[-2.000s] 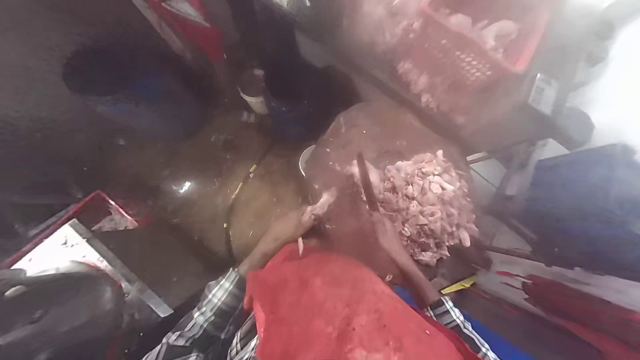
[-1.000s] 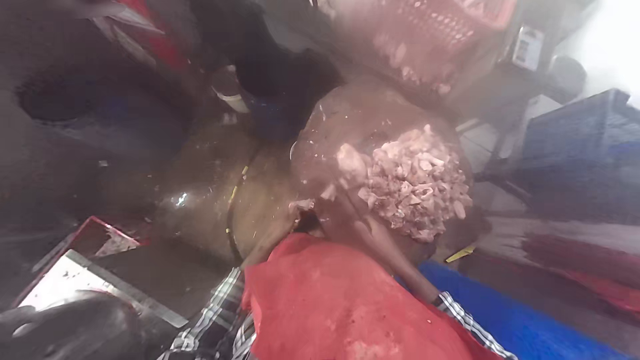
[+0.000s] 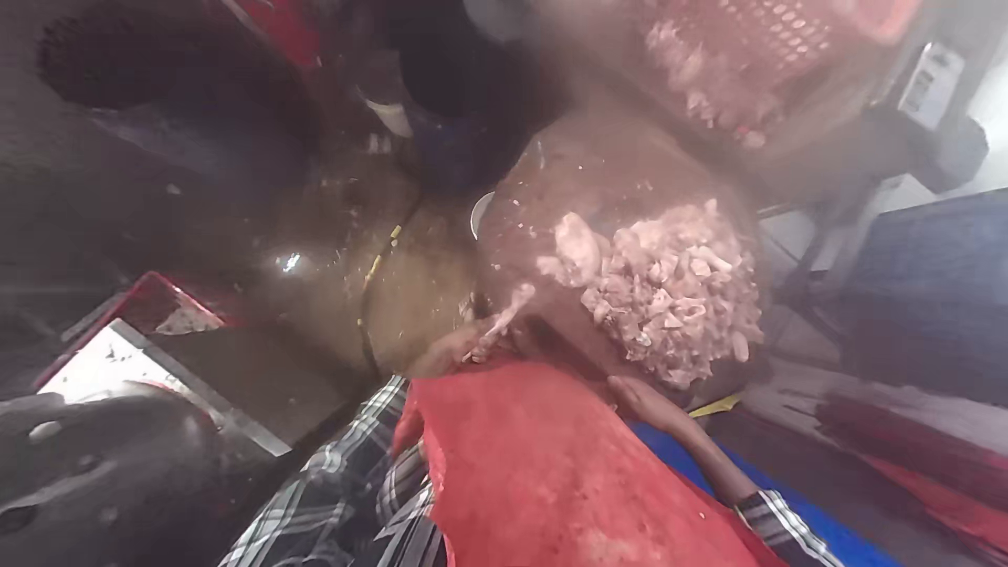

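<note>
A round chopping block (image 3: 614,165) stands in front of me, with a heap of cut, pale pink meat pieces, apparently chicken (image 3: 677,299), on its right half. A larger meat piece (image 3: 577,248) lies at the heap's left edge. My left hand (image 3: 445,352) is at the block's near left edge, closed on a slim pale piece that looks like a chicken foot (image 3: 508,315). My right hand (image 3: 642,400) grips a dark-bladed knife (image 3: 559,340) low over the near edge, its blade pointing left; the handle is mostly hidden. A red apron (image 3: 551,472) covers my front.
A red perforated crate (image 3: 780,39) and more meat pieces (image 3: 701,87) are beyond the block. A blue container (image 3: 929,291) stands at right. A red-edged tray (image 3: 150,283) is at left. Wet floor (image 3: 417,291) shows between, crossed by a dark cable with yellow marks (image 3: 378,264).
The knife, raised upright over the block two seconds ago, is now low at the near edge. My right hand has moved back toward my body. A larger piece now lies beside the heap.
</note>
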